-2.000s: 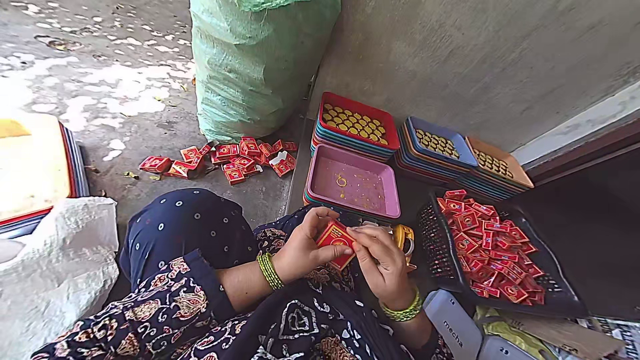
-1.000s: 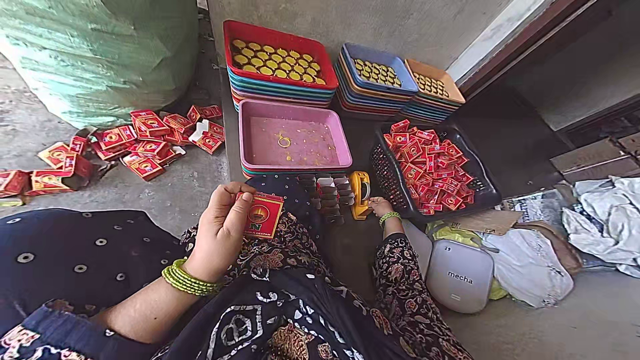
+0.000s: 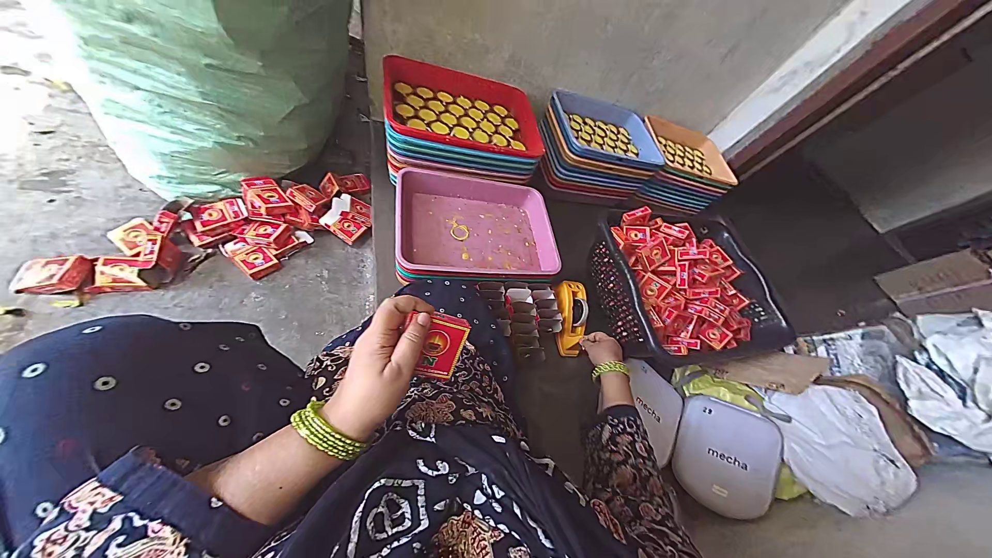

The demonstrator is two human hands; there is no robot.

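My left hand (image 3: 385, 364) holds a small red printed cardboard box (image 3: 443, 346) between thumb and fingers, above my lap. Over on the right, my right hand (image 3: 601, 350) touches the lower end of a yellow tape dispenser (image 3: 572, 318); whether its fingers grip anything is not clear. Several small open boxes (image 3: 523, 314) stand in rows just left of the dispenser. Behind them, a pink tray (image 3: 480, 232) tops a short stack and holds a yellow ring and crumbs. A black plastic basket (image 3: 756, 291) heaped with red boxes (image 3: 686, 279) stands right of the dispenser.
Stacked trays with round yellow-topped pieces, the top ones red (image 3: 465, 139), blue (image 3: 608, 132) and orange (image 3: 690, 155), line the wall. Red boxes (image 3: 267, 198) lie on the floor by a big green sack (image 3: 209, 85). Grey cases (image 3: 728, 457) and plastic bags (image 3: 841, 449) sit at right.
Two seconds ago both hands were together at the red box. My right hand has since let go and moved right to the yellow dispenser, while my left keeps the box. The view has shifted.
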